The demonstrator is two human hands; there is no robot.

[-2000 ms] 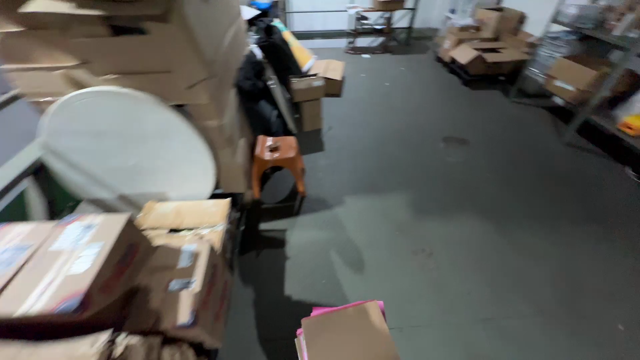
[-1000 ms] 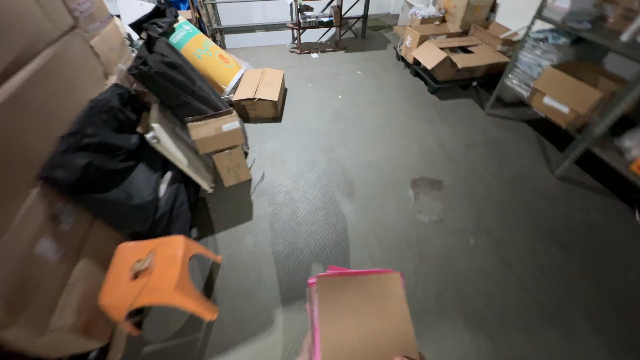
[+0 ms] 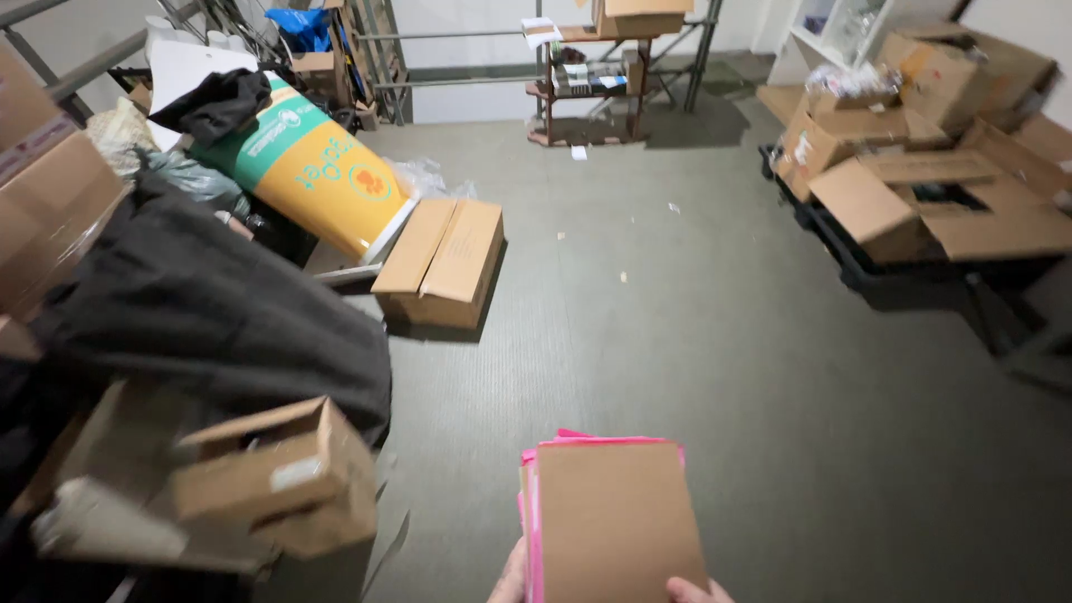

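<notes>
A stack of pink-edged sheets with a brown cardboard piece (image 3: 615, 519) on top is at the bottom centre of the head view. My left hand (image 3: 509, 576) grips the stack along its left side. On the lower right edge of the cardboard rests my right hand (image 3: 697, 590), its fingertips over the top face. The lower parts of both hands are cut off by the frame. Grey floor lies beneath and around the stack.
At the left are a small open cardboard box (image 3: 276, 486), a large black cloth (image 3: 218, 310), a flat-topped carton (image 3: 444, 255) and a yellow-green printed panel (image 3: 322, 172). Opened cartons (image 3: 913, 201) sit on a black pallet at the right. A brown shelf rack (image 3: 548, 92) stands ahead.
The view has moved forward through the room; the orange stool, seen at the left earlier, is out of view. The cardboard-topped stack stays low in view, and both hands now show on it.
</notes>
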